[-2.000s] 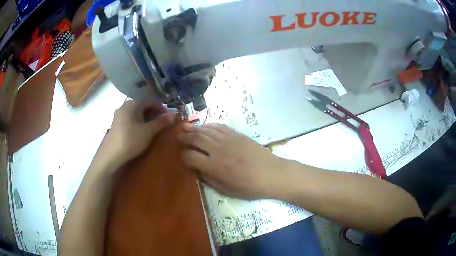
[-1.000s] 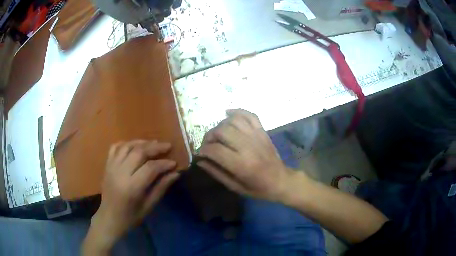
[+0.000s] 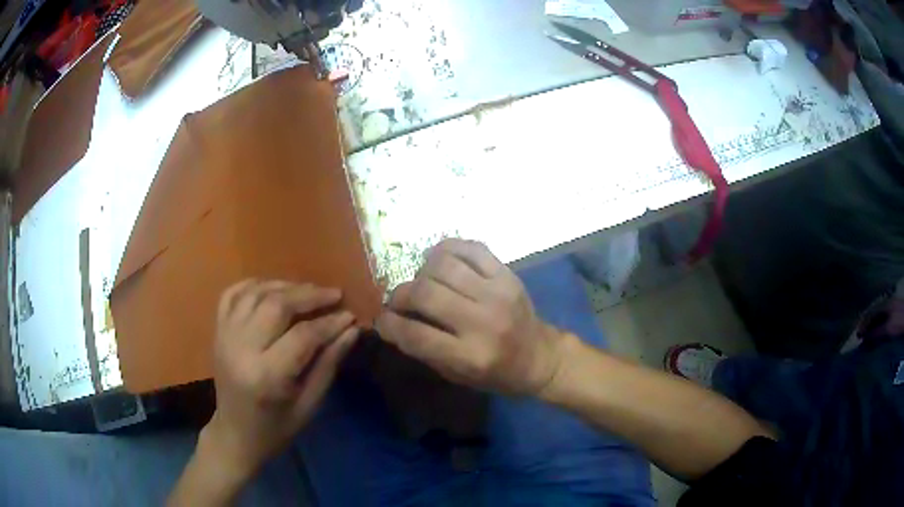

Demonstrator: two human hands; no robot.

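Observation:
A tan-orange leather panel (image 3: 253, 208) lies on the white table, its far corner under the presser foot and needle (image 3: 315, 61). Its pale right edge runs toward me. My left hand (image 3: 282, 347) pinches the panel's near right corner between thumb and fingers. My right hand (image 3: 461, 317) is beside it, its fingertips closed at the same corner and touching the edge. The fingertips hide the exact grip.
Thread snips (image 3: 634, 74) with a red-wrapped handle lie on the table at the upper right, tail hanging over the front edge. A brown panel (image 3: 59, 134) and another tan piece (image 3: 154, 45) lie at the far left. A narrow strip (image 3: 87, 287) lies left of the panel. A paper scrap (image 3: 590, 12) is at the top.
Both hands have left the needle area for the panel's near corner, and the view has tilted down. Over the last second, the right hand has closed in on the corner.

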